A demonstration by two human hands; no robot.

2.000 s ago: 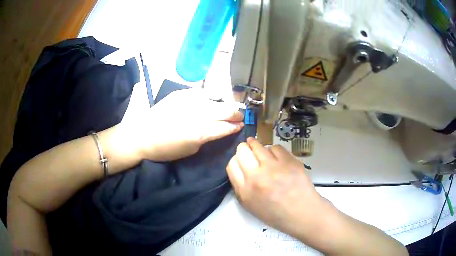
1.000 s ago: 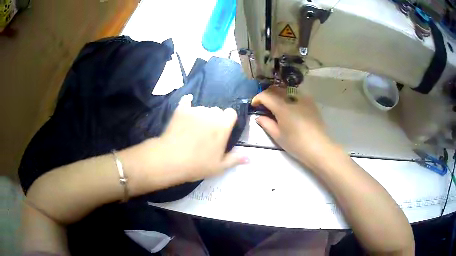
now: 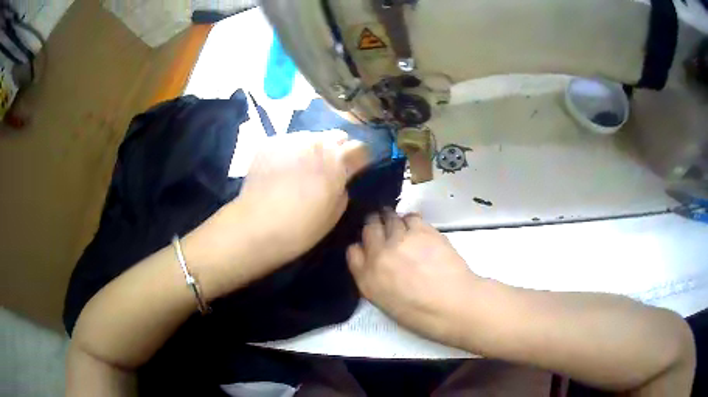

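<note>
A dark navy-black garment [image 3: 178,163] lies bunched on the white machine table and hangs over its front edge. Part of it lies at the needle area beside a small bright-blue piece [image 3: 395,146]. My left hand [image 3: 299,186] lies on the cloth just left of the needle area, fingertips on the fabric. My right hand [image 3: 404,264] holds the near edge of the cloth with bent fingers, in front of the needle area. The cream-white sewing machine head [image 3: 497,39] stands above. The needle itself cannot be made out.
A white bowl [image 3: 596,105] stands behind on the machine bed. A perforated metal disc [image 3: 452,158] lies right of the needle area. A blue translucent piece [image 3: 279,70] is at the back left. Blue-handled snips [image 3: 693,211] lie at far right. A brown board [image 3: 70,155] is left.
The view has shifted. My right hand has moved from beside the needle toward the table's front edge and holds cloth there. My left hand's thumb is no longer spread out. Cloth now lies between both hands.
</note>
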